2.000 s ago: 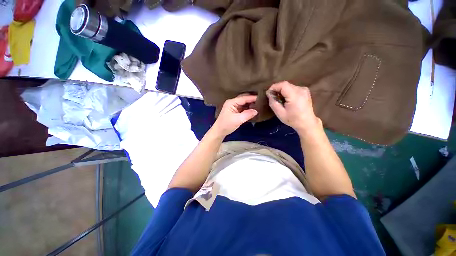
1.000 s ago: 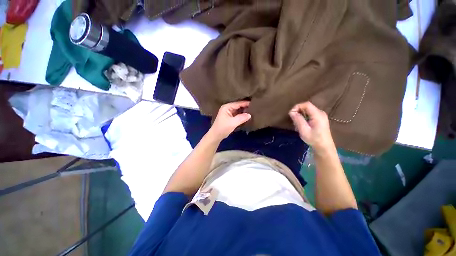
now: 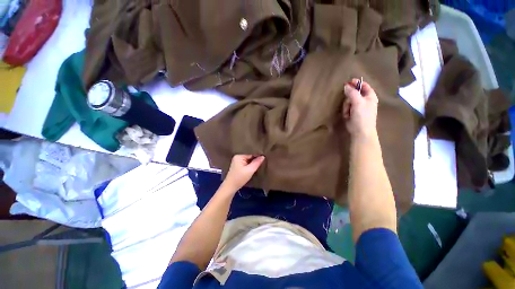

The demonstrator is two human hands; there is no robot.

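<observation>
A brown coat (image 3: 316, 124) lies on the white table and hangs over its near edge. My left hand (image 3: 244, 169) pinches the coat's near edge between thumb and fingers. My right hand (image 3: 361, 107) is raised over the coat farther back on the right, fingers curled around a small tool with a silvery tip (image 3: 359, 83); most of the tool is hidden in the hand. The dash-lined pocket does not show.
More brown coats (image 3: 209, 39) with pale loose threads are heaped at the back. A black flask (image 3: 132, 108), green cloth (image 3: 68, 107), off-white bundle (image 3: 137, 141) and smartphone (image 3: 184, 140) are left. A pale bin (image 3: 471, 39) with brown garments (image 3: 463, 107) is right.
My right hand has moved up and away from me over the coat. The coat's right part has folded or shifted, hiding the pocket. The view takes in more of the back heap.
</observation>
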